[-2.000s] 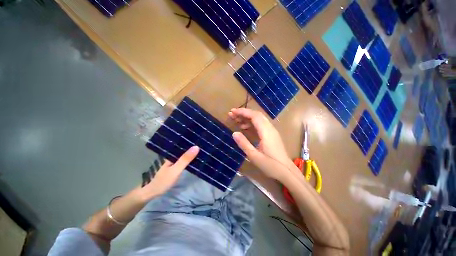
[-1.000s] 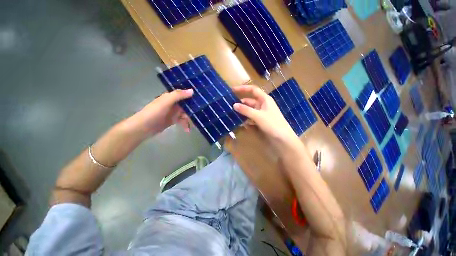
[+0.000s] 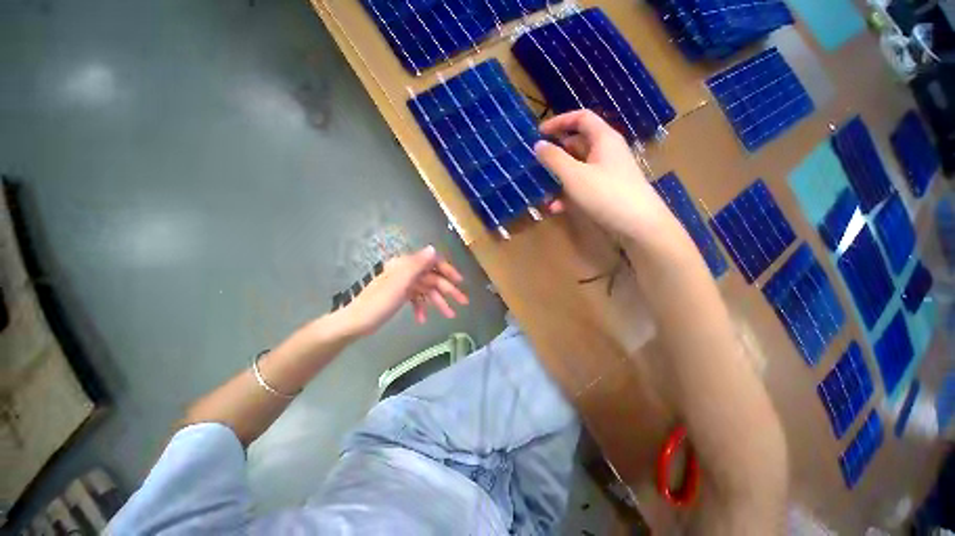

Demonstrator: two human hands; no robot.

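A solar cell string [image 3: 480, 141], a dark blue rectangle with pale lines and silver ribbon ends, is at the table's left edge, over the tabletop. My right hand [image 3: 599, 173] pinches its right edge between thumb and fingers. I cannot tell whether the string lies fully flat. My left hand [image 3: 403, 291] is empty with fingers apart, over the floor below and left of the string. The scissors' red-orange loop [image 3: 676, 467] shows beside my right forearm; the rest is hidden.
A thick dark cell stack [image 3: 592, 73] lies behind my right hand, with another string [image 3: 450, 26] at the rear left. More strings [image 3: 804, 304] lie to the right, some on a teal sheet [image 3: 815, 188]. The table edge [image 3: 419, 168] borders grey floor.
The string has moved from above my lap to the table's left edge, rearward. My left hand has let go and drawn back; my right hand still holds the string. The view has shifted.
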